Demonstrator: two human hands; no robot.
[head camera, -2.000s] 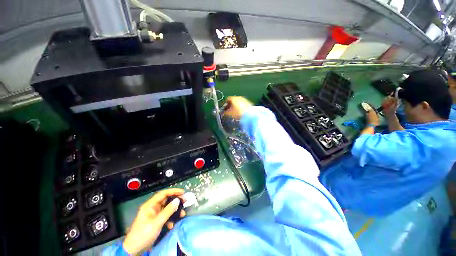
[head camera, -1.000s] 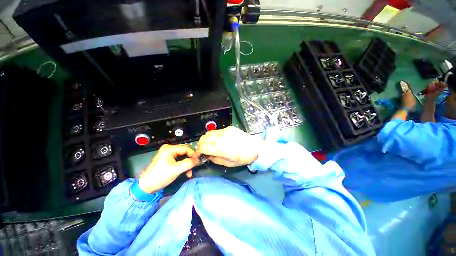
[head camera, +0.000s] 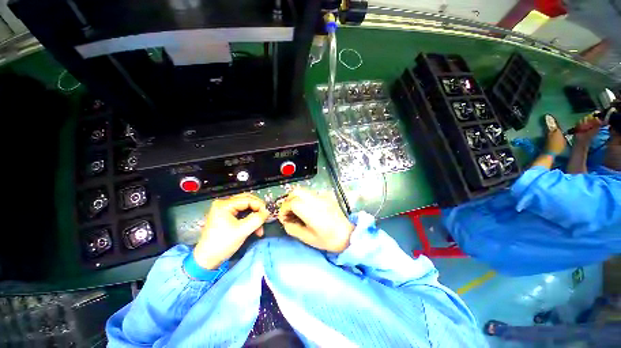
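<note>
My left hand (head camera: 231, 224) and my right hand (head camera: 313, 216) are close together over the bench edge, in front of the press panel. Between their fingertips is a small dark shiny piece (head camera: 274, 206), mostly hidden by the fingers; it looks like part of a black housing. Tiny pale pins (head camera: 294, 187) lie on the green bench just behind my right hand. The press (head camera: 225, 151) stands behind my hands, with a red button (head camera: 190, 184) at left, another red button (head camera: 288, 168) at right and a whitish one (head camera: 242, 175) between them.
A black tray (head camera: 114, 216) with square housings is left of the press. A clear blister tray (head camera: 368, 129) with shiny parts lies to the right, a thin hose over it. Stacked black trays (head camera: 436, 129) stand farther right. Another worker's blue sleeve (head camera: 558, 197) is at the right.
My right hand has come back from beside the press to meet my left hand. Since a second ago its fingers have shifted slightly right, opening a small gap that shows the dark piece.
</note>
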